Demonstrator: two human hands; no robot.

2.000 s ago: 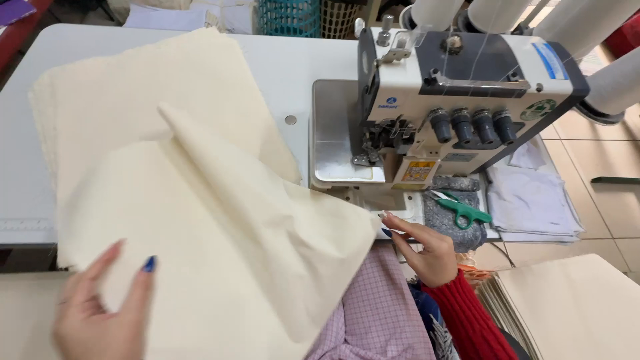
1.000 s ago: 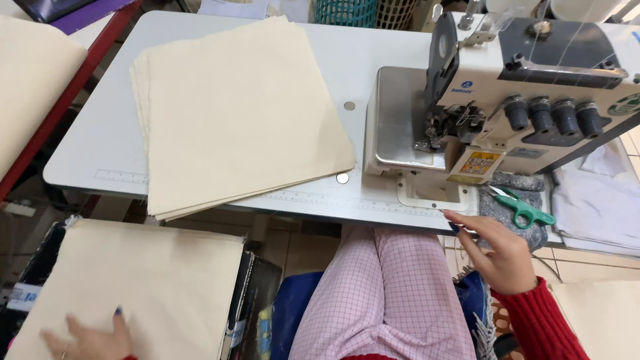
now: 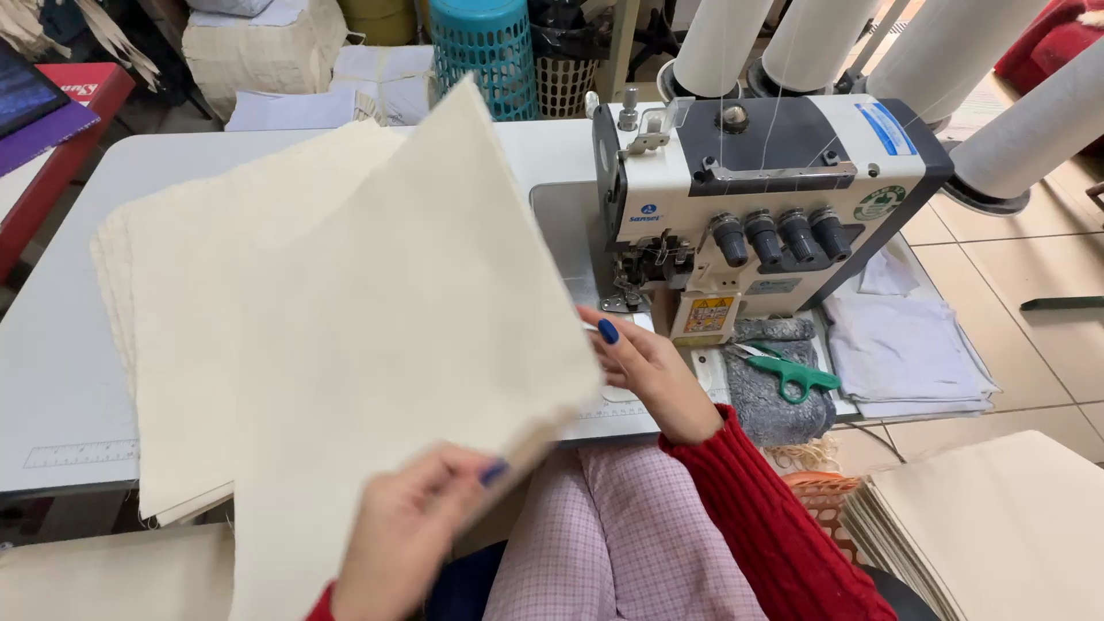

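Note:
A cream fabric panel (image 3: 388, 310) is raised over the table in front of me. My left hand (image 3: 423, 509) grips its lower edge between thumb and fingers, slightly blurred. At the panel's right edge is my right hand (image 3: 638, 366), fingers bent; whether they pinch the cloth is hard to see. Behind the panel, a stack of cream fabric pieces (image 3: 181, 345) lies on the white table. An overlock sewing machine (image 3: 759, 198) stands beyond my right hand, its presser foot (image 3: 625, 297) just past the panel's edge. Green-handled thread snips (image 3: 793, 375) rest on a grey cloth (image 3: 776, 423).
Large white thread cones (image 3: 720, 43) stand behind the machine. Folded white cloths (image 3: 906, 354) lie to its right. Another cream fabric stack (image 3: 992, 526) is at the lower right, beside an orange basket (image 3: 824, 500). More cream fabric (image 3: 121, 573) sits low at the left.
A second ago my left hand lay on the lower left fabric pile; now it holds a panel up above the table. My right hand has moved from the table's front edge to the panel's edge.

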